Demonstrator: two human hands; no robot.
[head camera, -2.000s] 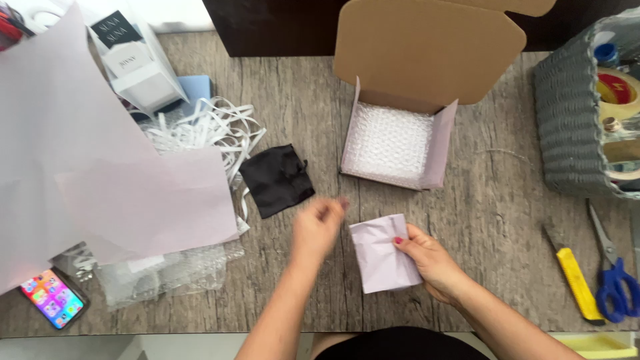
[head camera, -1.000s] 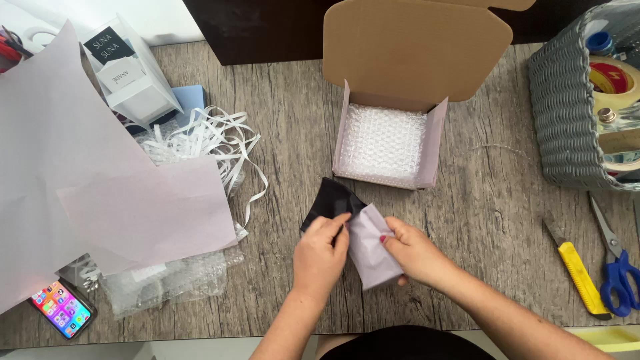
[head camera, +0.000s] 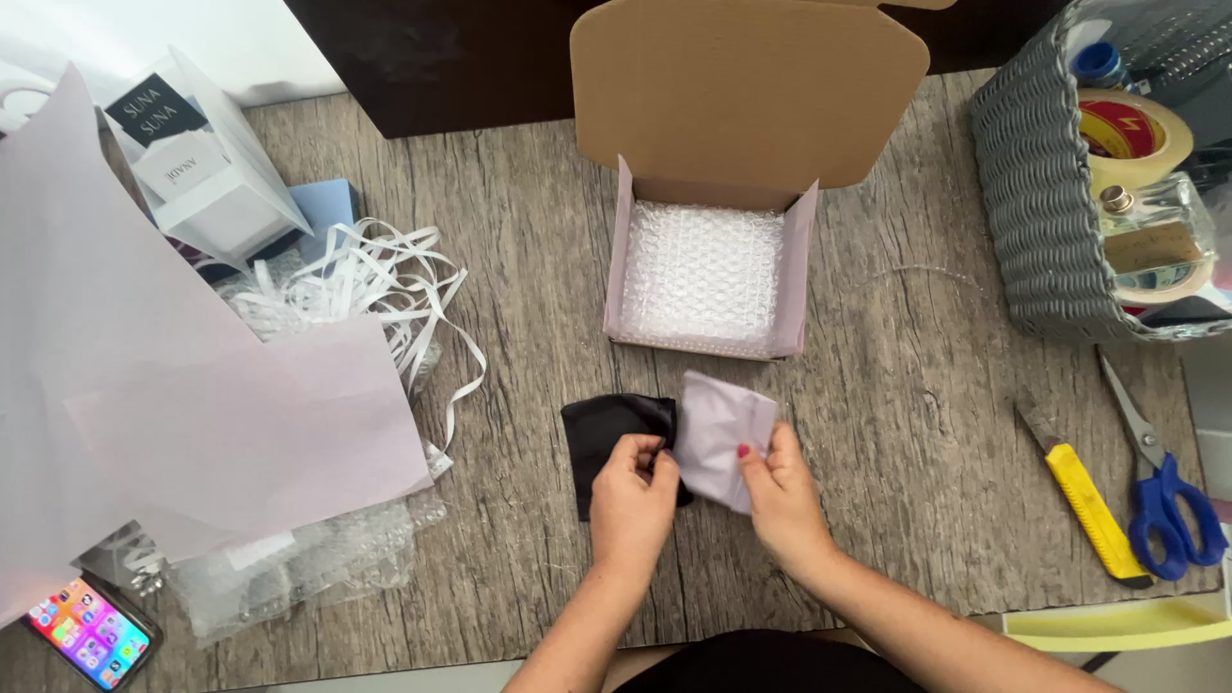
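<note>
My left hand (head camera: 635, 500) has its fingers closed on the edge of a black fabric pouch (head camera: 611, 428), which lies in front of the box. Beside it, my right hand (head camera: 784, 496) grips a flat packet of folded pale lilac tissue paper (head camera: 717, 433) between thumb and fingers. The packet's left edge meets or overlaps the pouch's right side. Just beyond both stands a cardboard box (head camera: 710, 346) with its lid up, lilac paper along its sides and bubble wrap (head camera: 707, 269) inside.
Lilac paper sheets (head camera: 250, 433), white ribbons (head camera: 414, 308), clear bubble wrap (head camera: 298, 577) and a phone (head camera: 96, 630) lie left. At right are a grey woven basket (head camera: 1020, 192) with tape rolls, a yellow utility knife (head camera: 1092, 510) and blue-handled scissors (head camera: 1169, 510).
The black pouch has moved right from its earlier place left of my hands. My left hand, empty two seconds ago, has taken hold of it. The lilac packet stays in my right hand.
</note>
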